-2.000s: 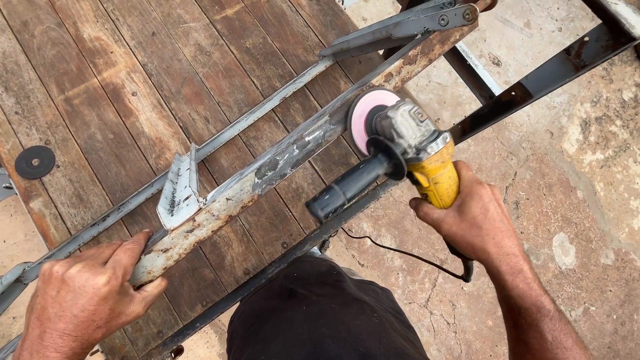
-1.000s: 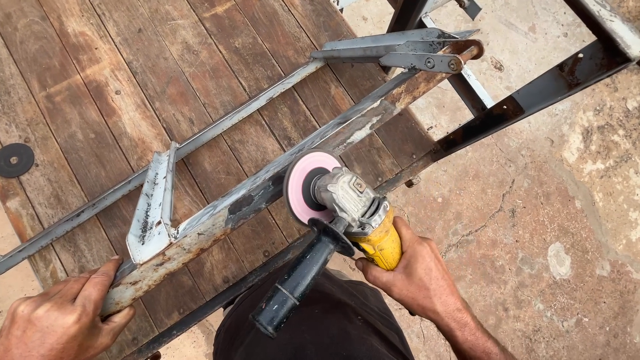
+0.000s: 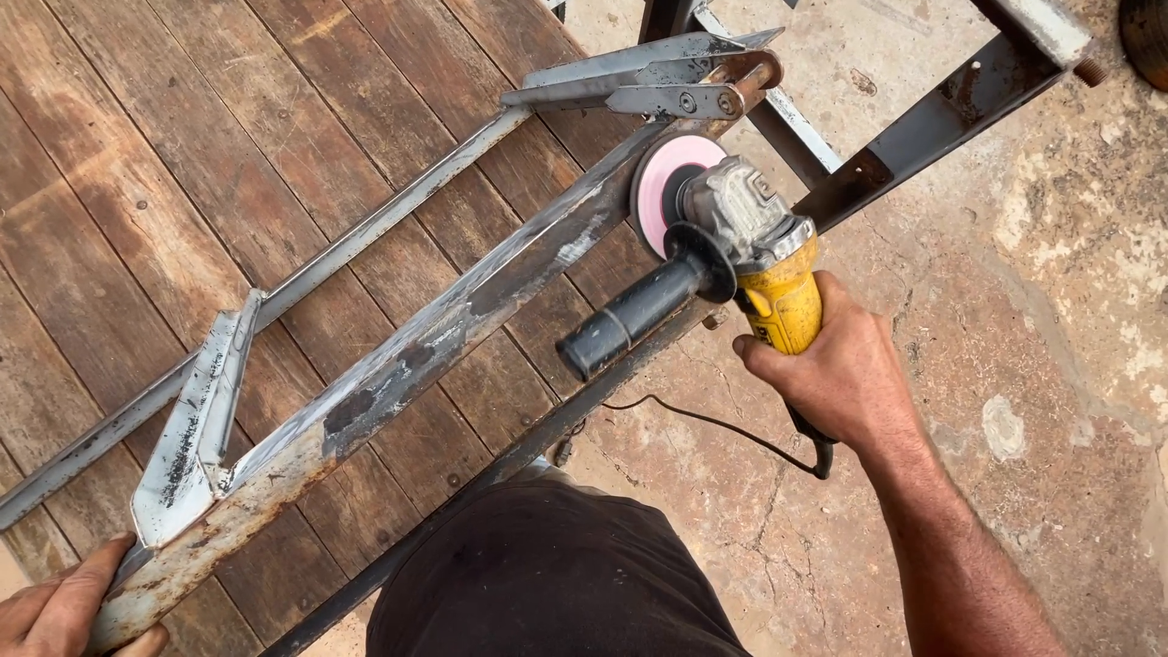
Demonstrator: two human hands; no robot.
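My right hand (image 3: 835, 365) is closed around the yellow body of an angle grinder (image 3: 753, 219), whose black side handle (image 3: 630, 315) points down to the left with no hand on it. The pink grinding disc (image 3: 671, 192) is at the far part of a steel angle bar (image 3: 511, 265); whether it touches cannot be told. This bar shows grey scraped metal along its middle and rust with old pale paint near me. At the lower left, my left hand (image 3: 68, 598) grips the bar's near end, beside a welded grey bracket (image 3: 187, 447). The hand is partly cut off by the frame edge.
The metal frame lies on a wooden plank table (image 3: 365, 173) with a dark steel edge (image 3: 538, 438). Linked flat arms (image 3: 639, 78) join at its far end. A dark steel stand (image 3: 922, 119) is at upper right. A black cord (image 3: 721, 433) hangs over the concrete floor (image 3: 1031, 511).
Since one second ago, the grinder in my right hand has moved up along the bar toward its far end. My left hand still holds the near end. The view has shifted somewhat.
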